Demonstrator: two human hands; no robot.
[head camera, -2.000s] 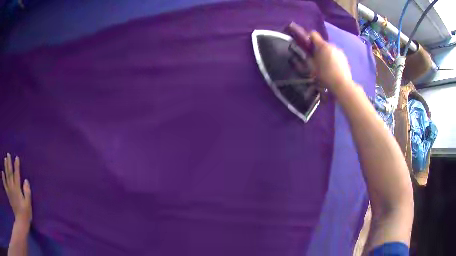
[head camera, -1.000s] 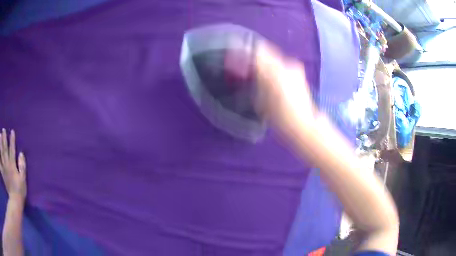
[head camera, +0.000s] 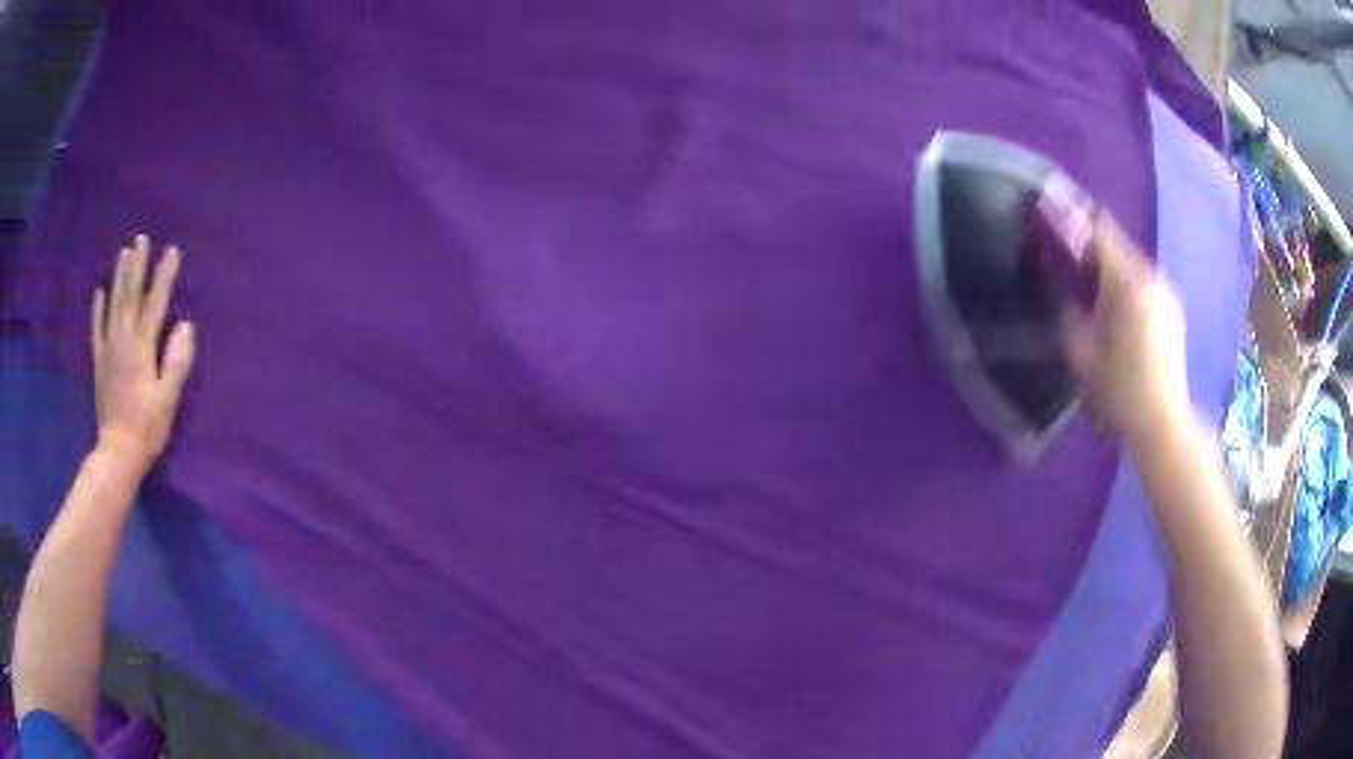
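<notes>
A dark purple garment (head camera: 638, 356) lies spread over most of the table, with soft wrinkles in its middle and folds toward the near edge. My right hand (head camera: 1131, 334) is closed around the magenta handle of the steam iron (head camera: 994, 282), slightly blurred. The iron has a dark body with a pale rim and is over the garment near its right side. I cannot tell how firmly it touches the cloth. My left hand (head camera: 140, 356) lies flat on the garment's left part, fingers spread, holding nothing.
The blue-violet table cover (head camera: 1205, 245) shows along the right edge and at the lower left. Beyond the right edge are a white pipe (head camera: 1288, 160), hoses and blue plastic wrap (head camera: 1319, 482) in a cardboard box. Purple cloth shows at the bottom left corner.
The iron in my right hand moved left, then back to the right. The view has shifted, so my left hand appears higher and further in. The garment's near folds show more clearly.
</notes>
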